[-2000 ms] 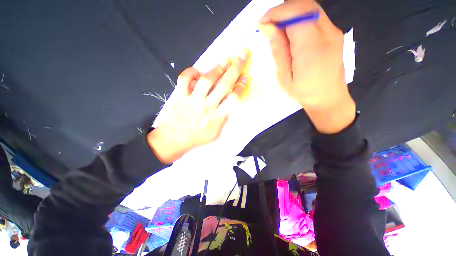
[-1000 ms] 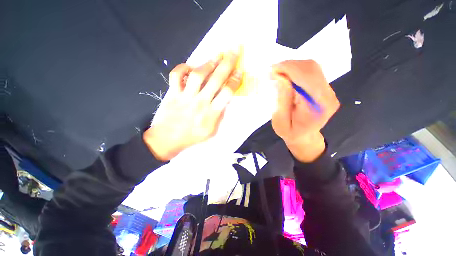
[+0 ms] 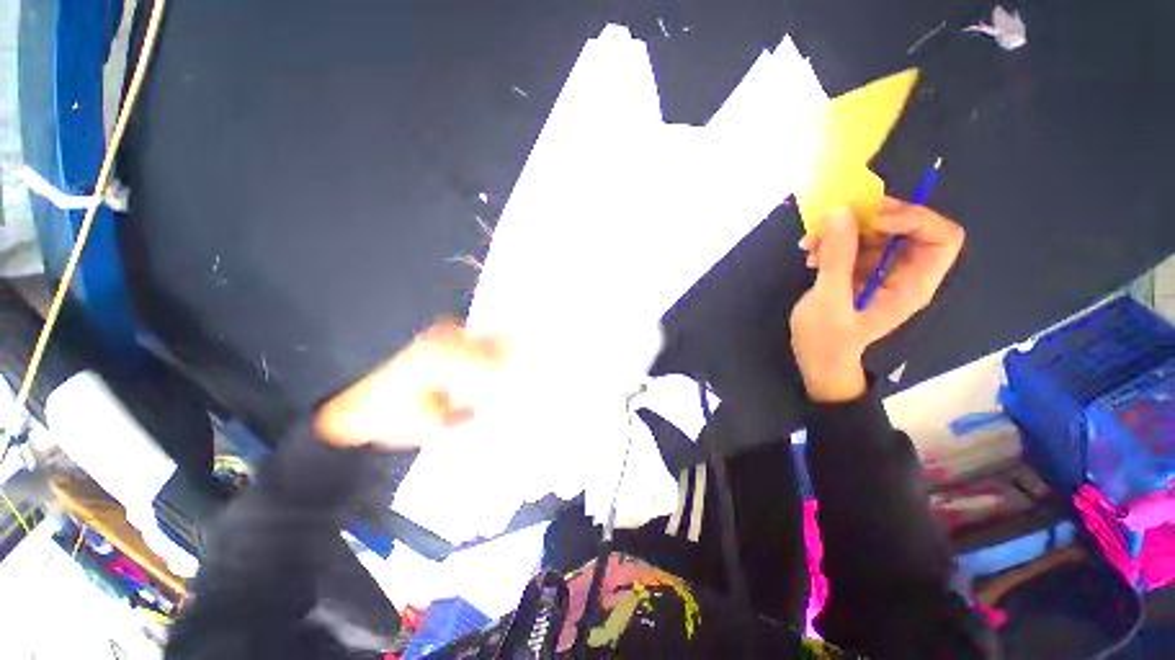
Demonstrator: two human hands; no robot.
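Observation:
The stack of white garment pieces point(image 3: 580, 232) lies on the black surface in front of me, overexposed, with a notched far end. My right hand point(image 3: 883, 277) is right of the stack. It pinches the yellow template point(image 3: 866, 129) between thumb and fingers, lifted near the stack's right edge, and also holds the blue pen point(image 3: 923, 191), which slants across the fingers. My left hand point(image 3: 419, 387) is blurred and overexposed at the stack's left edge, lower down. Whether it grips a layer cannot be told.
Small white pieces point(image 3: 679, 402) lie at the near edge. A pale scrap point(image 3: 1003, 26) lies at the far right. Blue crates point(image 3: 1095, 374) and pink cloth point(image 3: 1121, 542) are below right. A blue edge point(image 3: 93, 245) and a yellowish cord point(image 3: 88, 232) run along the left.
The yellow template has passed from under my left hand to my right, which has moved right off the stack with the pen. My left hand has moved down the left side. The view has shifted.

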